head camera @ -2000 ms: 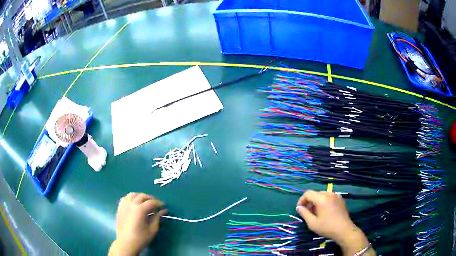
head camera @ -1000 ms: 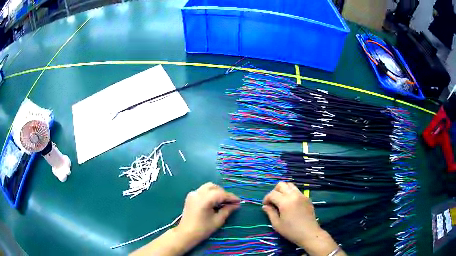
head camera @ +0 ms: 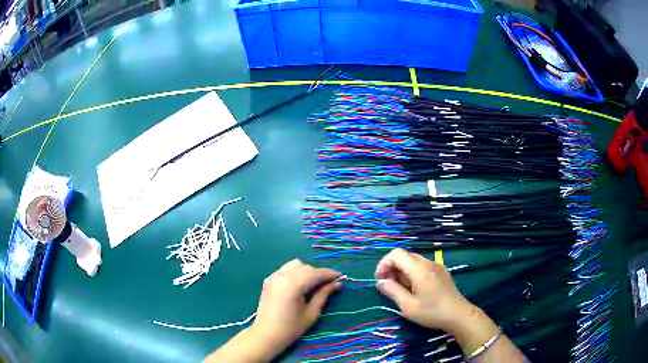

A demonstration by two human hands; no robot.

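Observation:
My left hand [head camera: 297, 296] pinches a short white tube end at its fingertips. A long thin white tubing [head camera: 206, 327] trails from under this hand to the left. My right hand [head camera: 419, 287] pinches thin core wires [head camera: 360, 281], pale and blue, that span the small gap between both hands. Whether the wire is inside the tube is too small to tell. Cables with green, red and blue cores [head camera: 348, 340] lie just below the hands. A loose pile of white marker tubes [head camera: 197, 252] lies left of the hands.
Bundles of black multi-core cables [head camera: 490, 216] lie at right. A white sheet [head camera: 177, 174] bears a single black cable [head camera: 227, 130]. A blue bin [head camera: 355, 35] stands at the top, a blue tray [head camera: 547, 60] upper right. A small fan [head camera: 46, 218] is far left, a red tool [head camera: 629, 145] far right.
Since two seconds ago my left hand has moved right, close to my right hand, bringing the long tubing along. My right hand now grips core wires. The camera view has shifted.

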